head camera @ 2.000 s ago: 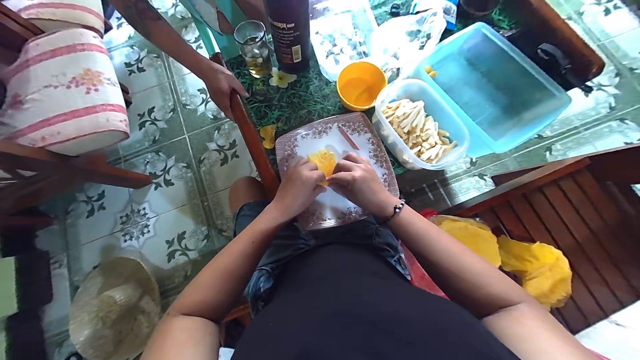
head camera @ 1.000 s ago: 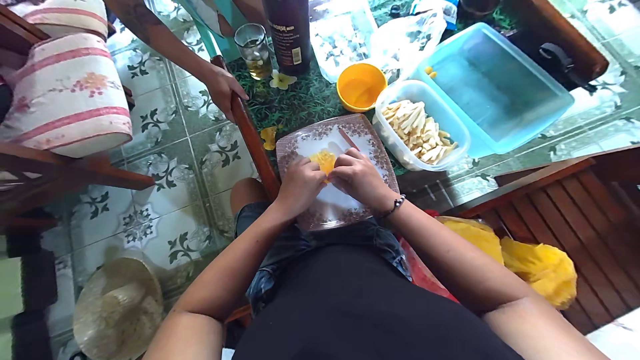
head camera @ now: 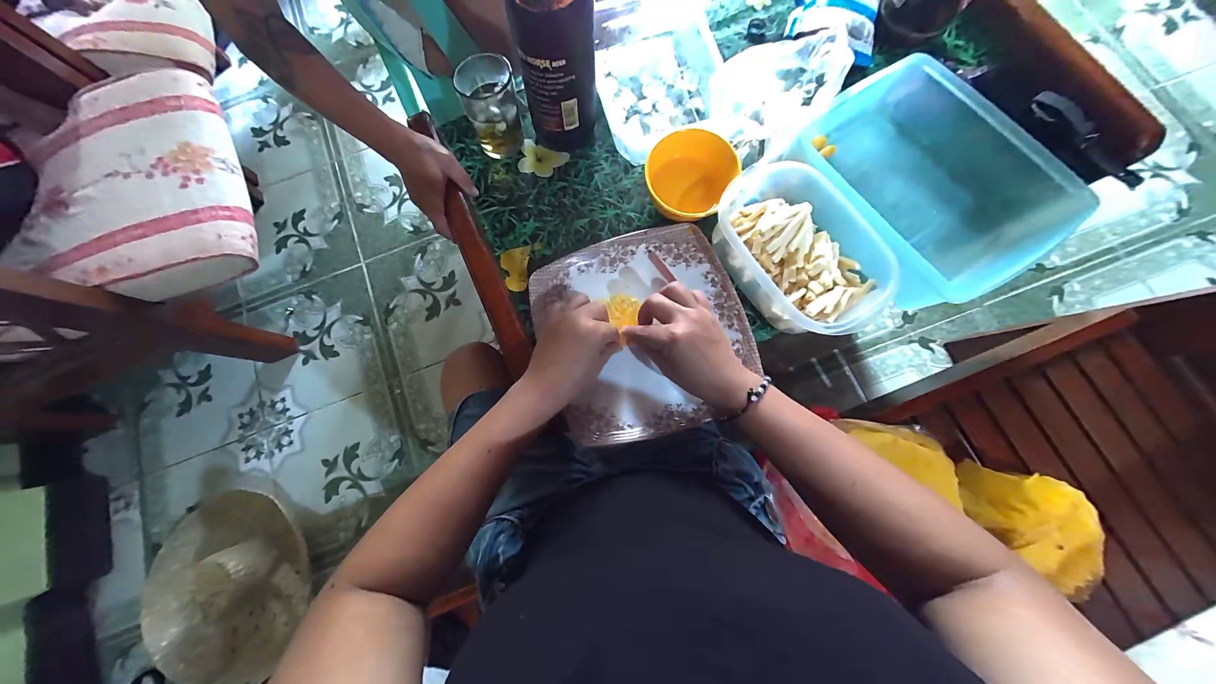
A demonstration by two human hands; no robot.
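Above a square tray with a brown floral border (head camera: 655, 404), my left hand (head camera: 573, 344) and my right hand (head camera: 686, 340) meet, fingertips together. Between them they pinch a small yellow piece, perhaps a wrapper or food (head camera: 623, 312); its exact kind cannot be told. A thin brownish stick or handle (head camera: 662, 267) lies on the tray just beyond my right fingers. To the right of the tray, a translucent plastic container (head camera: 883, 256) holds many pale cut strips. An orange plastic cup (head camera: 692, 176) stands behind the tray.
A blue plastic container (head camera: 959, 180) has small yellow bits in its corner. Behind are a clear tub (head camera: 655, 85), a dark bottle (head camera: 562, 76) and a drinking glass (head camera: 492, 114). Another person's hand (head camera: 432, 176) rests on the wooden table edge (head camera: 489, 275). Yellow bags (head camera: 1031, 527) lie at lower right.
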